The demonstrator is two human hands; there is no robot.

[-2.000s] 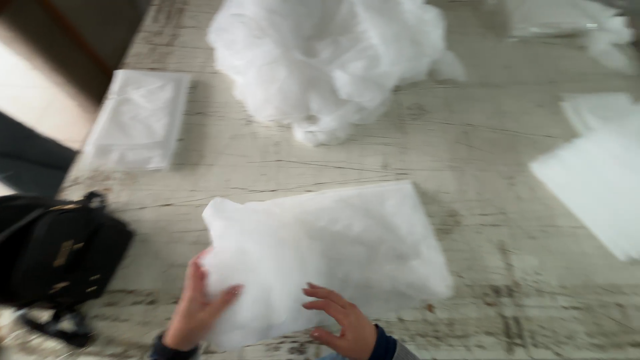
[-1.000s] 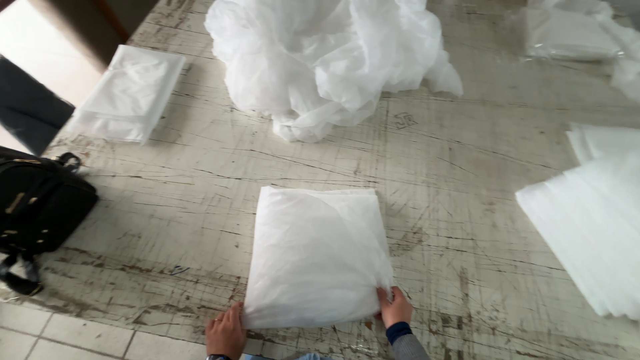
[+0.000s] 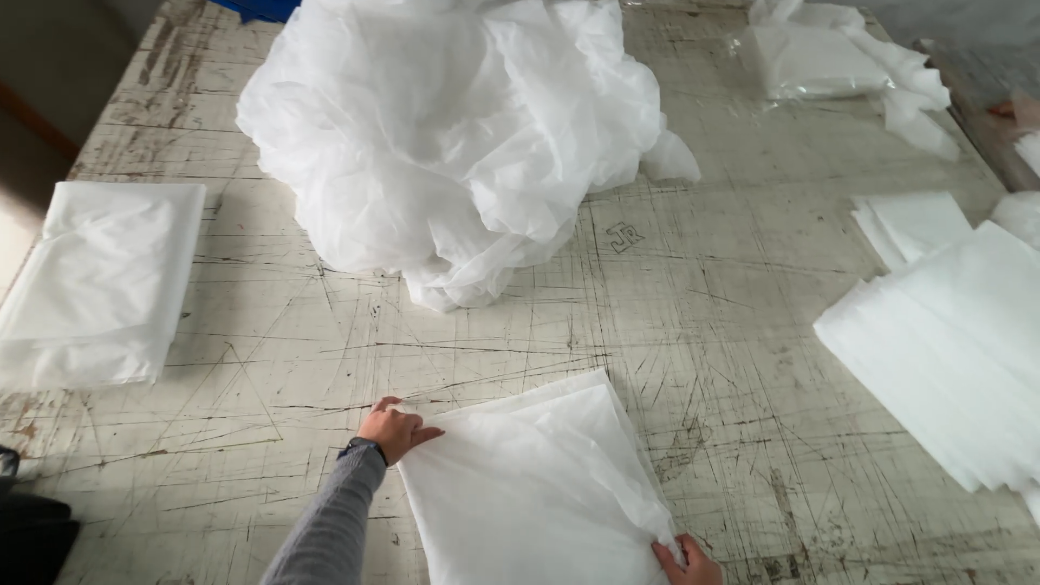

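A folded sheet of thin white fabric (image 3: 528,487) lies at the near edge of the view, its lower part cut off by the frame. My left hand (image 3: 398,431) pinches its far left corner between thumb and fingers; a dark band circles the wrist below a grey sleeve. At the sheet's right side, my right hand (image 3: 686,561) grips the edge, mostly out of frame. Beyond the sheet sits a large crumpled heap of sheer white fabric (image 3: 455,146).
Folded white fabric (image 3: 106,276) lies at left, above a black bag (image 3: 32,528). Stacked white sheets (image 3: 951,341) are at right. A clear plastic packet (image 3: 821,65) with white material lies far right on the scratched table (image 3: 691,341). Part of another person's hand (image 3: 1007,110) shows at the right edge.
My left hand has moved from the sheet's near left corner to its far left corner. The sheet now lies tilted, with its layers showing at the far edge.
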